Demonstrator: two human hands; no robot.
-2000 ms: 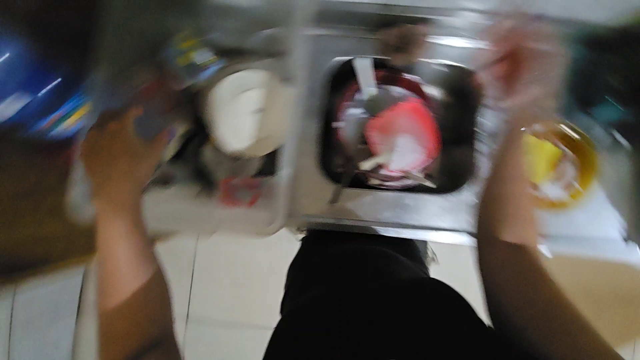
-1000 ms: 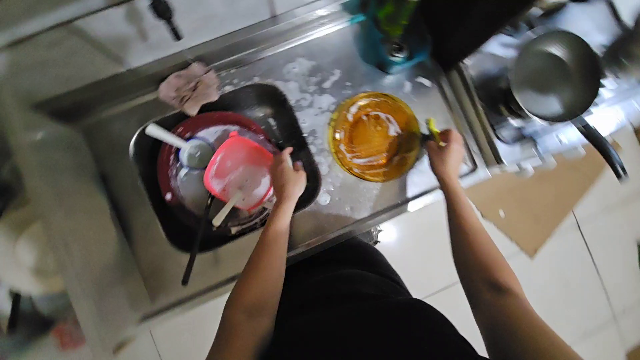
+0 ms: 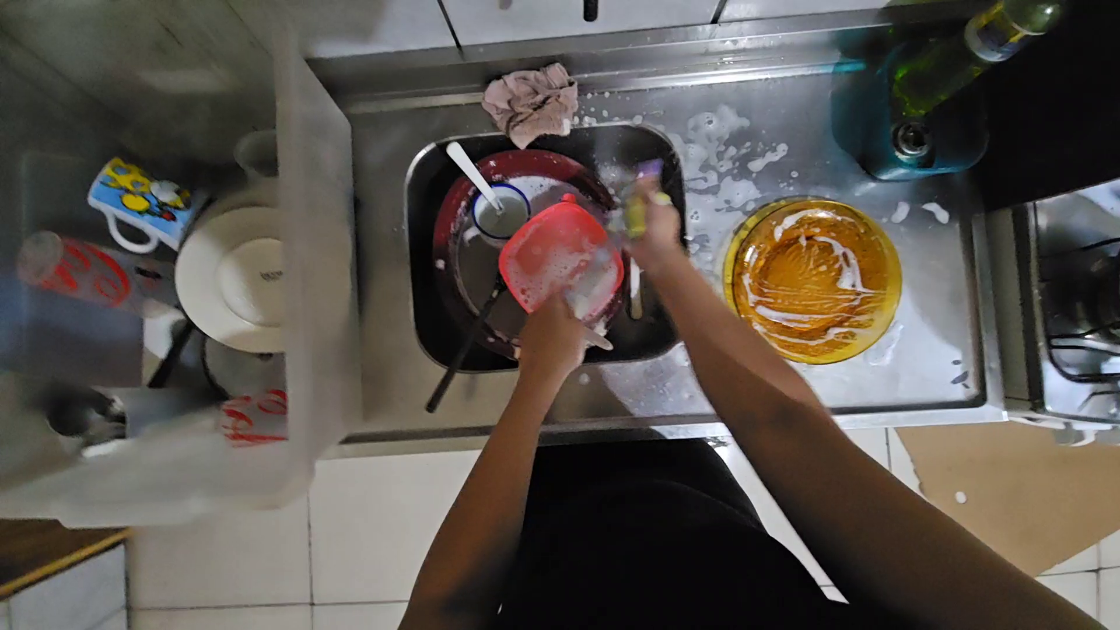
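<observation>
My left hand (image 3: 551,337) is closed at the near edge of a soapy red plastic bowl (image 3: 560,249), around a pale, blurred utensil (image 3: 593,282) whose exact kind I cannot tell. My right hand (image 3: 656,229), blurred, grips a yellow-green sponge (image 3: 636,215) over the right part of the sink basin (image 3: 652,337). The bowl lies in a maroon basin (image 3: 452,223) with a blue-rimmed white mug (image 3: 500,229) holding a white-handled utensil (image 3: 472,175). A black-handled utensil (image 3: 461,354) leans over the sink's near edge. Soapy amber glass plates (image 3: 814,280) are on the right drainboard.
A crumpled pinkish cloth (image 3: 531,103) lies at the sink's back edge. At the back right, a green bottle (image 3: 941,74) is by a teal container (image 3: 932,140). A stove (image 3: 1081,306) is far right. Left, a translucent bin (image 3: 319,262) holds a plate (image 3: 236,278), a mug (image 3: 140,203) and glasses.
My right hand has moved left from beside the amber plates to over the sink, with the sponge. My left hand has gone from the red bowl's right side to its near edge. The view has shifted.
</observation>
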